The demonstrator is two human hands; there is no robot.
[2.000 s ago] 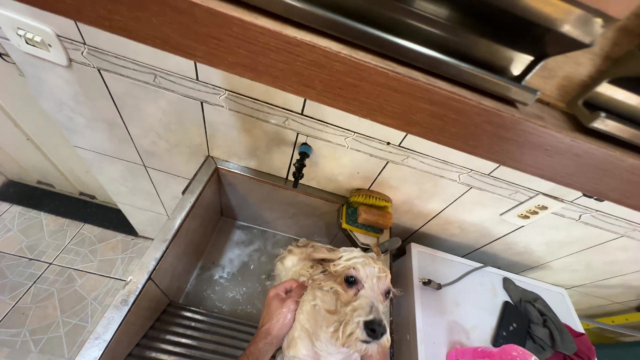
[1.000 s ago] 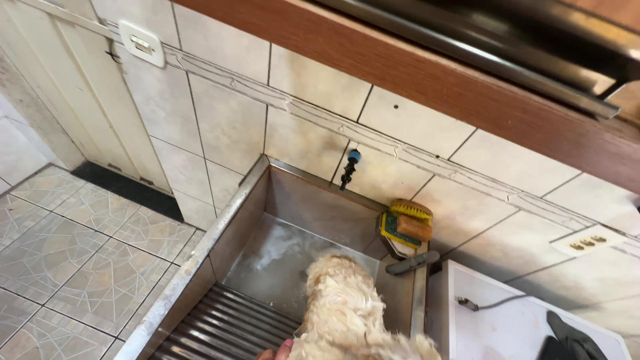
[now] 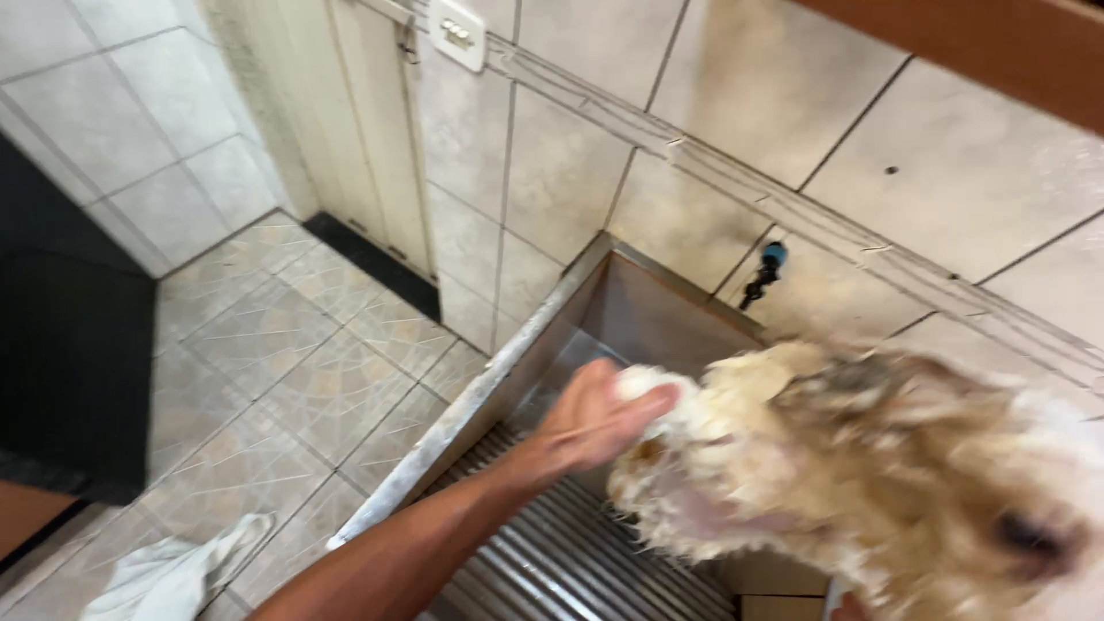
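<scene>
A light-coloured dog point(image 3: 897, 448) with wet, matted fur fills the right side of the head view, raised above the laundry sink point(image 3: 483, 388). My left hand point(image 3: 608, 414) is closed around a pale furry end of the dog, perhaps a paw; which part it is I cannot tell. Of my right hand point(image 3: 849, 608) only a small bit shows at the bottom edge, under the dog, and its grip is hidden. Below the dog lies the sink's ridged washboard point(image 3: 561, 552). The sink's far basin is partly covered by my left hand and the dog.
A tap with a blue top point(image 3: 763, 272) juts from the tiled wall behind the sink. A white cloth point(image 3: 177, 573) lies on the tiled floor at the lower left, near a dark piece of furniture point(image 3: 69, 345). A wooden shelf edge point(image 3: 992, 52) crosses the upper right.
The dog, low in the sink in the earlier frames, is now raised and nearer the camera. My left hand has come up with it. The view has swung to the left.
</scene>
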